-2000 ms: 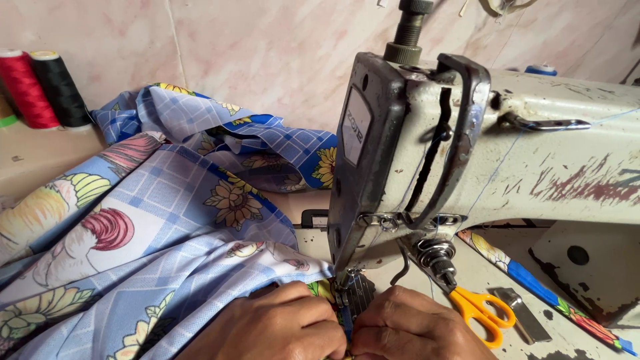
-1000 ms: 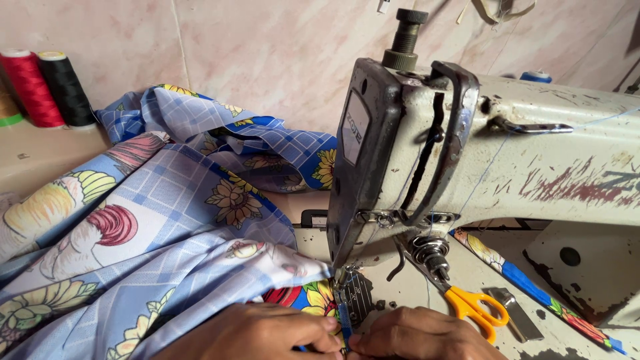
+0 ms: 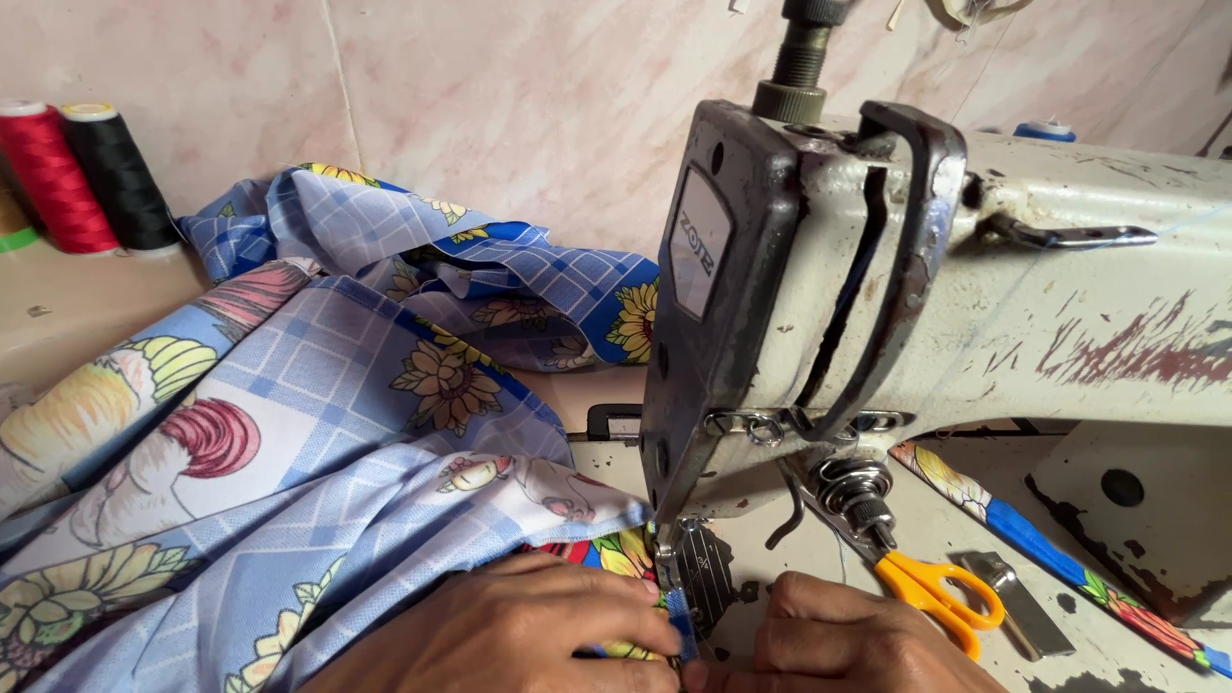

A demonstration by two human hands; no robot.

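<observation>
Blue printed fabric point(image 3: 366, 375) with sunflowers and checks lies bunched left of the industrial sewing machine point(image 3: 770, 289). Its folded edge runs beside the metal needle plate point(image 3: 707, 582), close to the presser foot. My left hand point(image 3: 520, 626) presses on this fabric edge, fingers bent, just in front of the foot. My right hand point(image 3: 837, 640) is curled to the right of the edge, its fingertips near the blue strip at the bottom; whether they pinch it is partly hidden. Orange-handled scissors point(image 3: 938, 592) lie beyond my right hand, their blades partly under the machine head.
Red point(image 3: 58, 183) and black point(image 3: 120, 183) thread cones stand at the far left, by the tiled wall. A small metal plate point(image 3: 1015, 606) lies right of the scissors. A narrow printed fabric strip point(image 3: 1039, 549) crosses the machine bed. A blue spool point(image 3: 1044, 130) shows behind the machine arm.
My hands were close together at the foot two seconds ago; they are now farther apart and lower. More of the needle plate and the colourful fabric edge shows between them.
</observation>
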